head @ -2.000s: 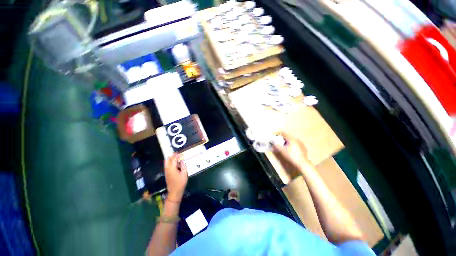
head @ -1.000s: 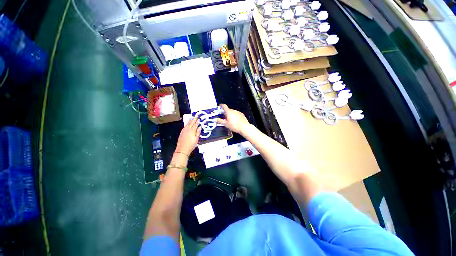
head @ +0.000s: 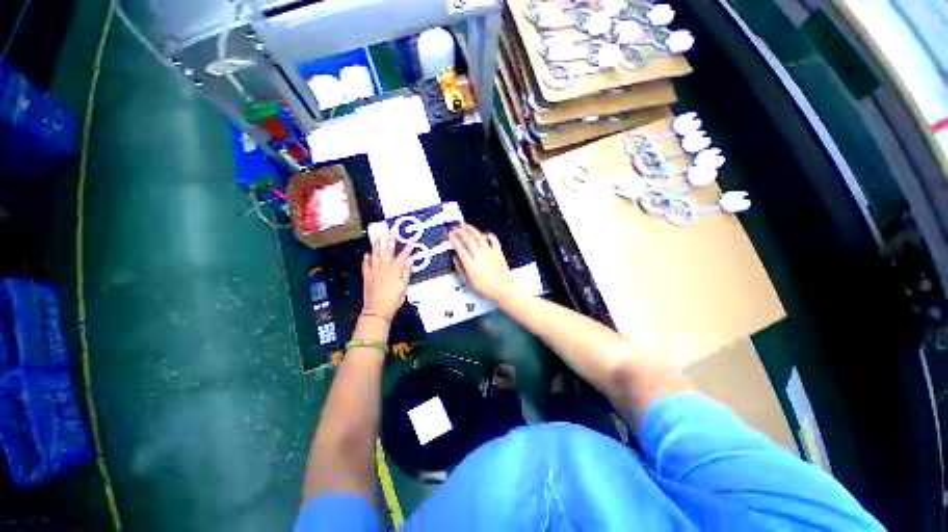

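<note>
The dark fixture (head: 437, 237) lies on the machine bed with two white cable assemblies on it, one (head: 409, 230) above the other (head: 419, 257). Each has a ring at the left and a straight part running right. My left hand (head: 386, 272) is at the fixture's left edge, fingertips by the rings. My right hand (head: 478, 258) is at its right edge, fingertips by the assemblies' right ends. The fingers partly cover both ends, so whether either hand grips a piece cannot be told.
A small open box (head: 323, 206) with red-white contents stands left of the fixture. The grey machine frame (head: 374, 40) is above. Cardboard sheets (head: 665, 265) with coiled cable assemblies (head: 678, 177) lie at right, beside a taller stack (head: 608, 94). A round black stool (head: 421, 457) is below.
The two assemblies, bunched between my hands one second ago, now lie side by side on the fixture. My right hand has moved down to the fixture's right edge. The view has shifted slightly.
</note>
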